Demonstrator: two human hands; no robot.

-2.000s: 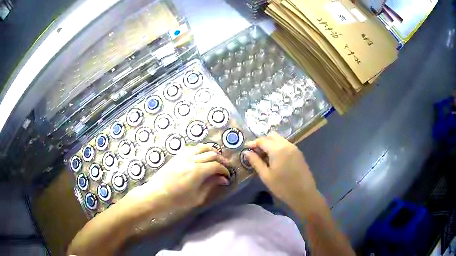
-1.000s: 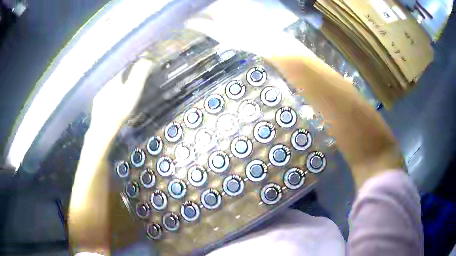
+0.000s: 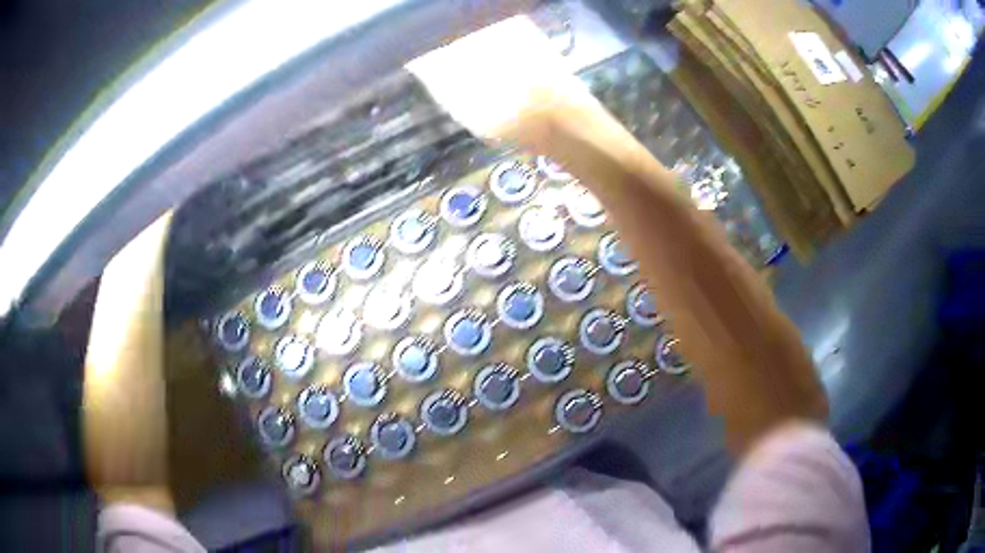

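A clear blister tray (image 3: 475, 475) lies in front of me, brown beneath. Round components (image 3: 522, 307) with blue-grey centres and pale rings fill most of its rows; several pockets along the near edge hold none. Glossy stacked trays (image 3: 313, 173) lie behind it. My left hand (image 3: 149, 246) is at the left end of that stack, its fingers not distinguishable. My right hand (image 3: 486, 81) is over the stack's far right end, washed out by glare; its forearm crosses the tray's right side and hides some components. Whether either hand grips anything cannot be told.
Shiny empty blister trays (image 3: 713, 189) lie to the right, partly behind my right forearm. A leaning cardboard stack (image 3: 832, 130) with handwriting and a white label (image 3: 815, 56) stands at far right. A bright tube light (image 3: 119, 194) curves across the upper left. Blue objects show at lower right.
Both hands have left the near side of the tray and reached forward to the rear stack. Since one second ago, my left arm has moved left, and the filled tray appears slightly further left.
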